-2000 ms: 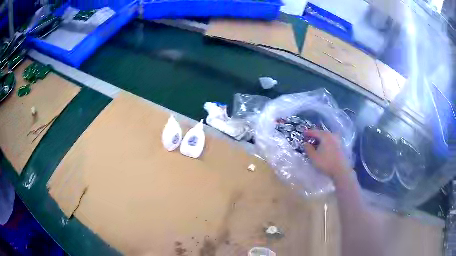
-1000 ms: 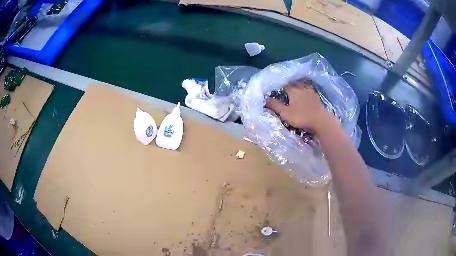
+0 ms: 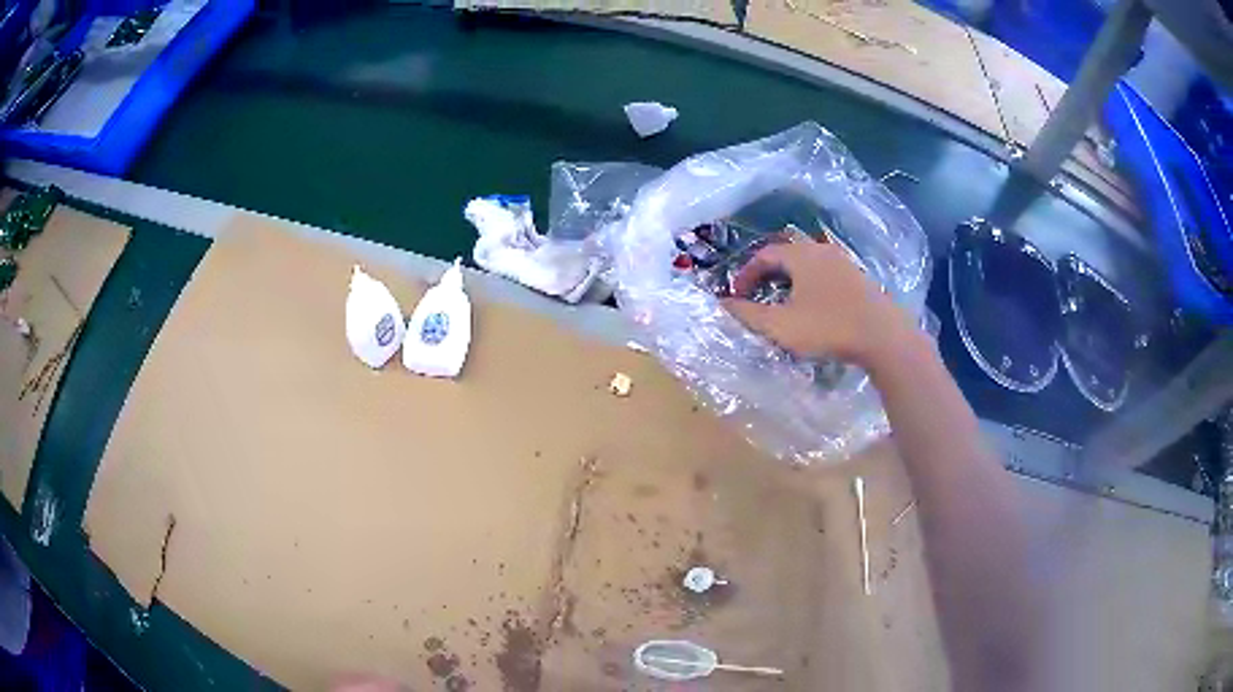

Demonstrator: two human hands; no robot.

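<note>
My right hand (image 3: 822, 308) reaches into the open clear poly bag (image 3: 798, 412), its fingers down among small red and silver lamp pieces (image 3: 703, 246). Whether the fingertips grip a piece cannot be told. Only a blurred, skin-toned sliver, likely my left hand (image 3: 363, 684), shows at the bottom edge. The white oval glue dish (image 3: 672, 660) lies on the brown cardboard with a thin applicator stick (image 3: 751, 669) resting in it. A small white round cap (image 3: 699, 580) lies just above the dish.
Two white glue bottles (image 3: 372, 319) (image 3: 438, 326) stand left of the bag, near a crumpled white packet (image 3: 521, 250). Cotton swab (image 3: 864, 534) lies right. Two clear rounded shells (image 3: 1003, 308) (image 3: 1101, 331) lie beyond the bag. Blue tray (image 3: 115, 108) is far left.
The camera view has shifted, bringing the whole glue dish and its stick into view. My right hand stays in the bag, its fingers moved among the pieces. A skin-toned sliver has appeared at the bottom edge.
</note>
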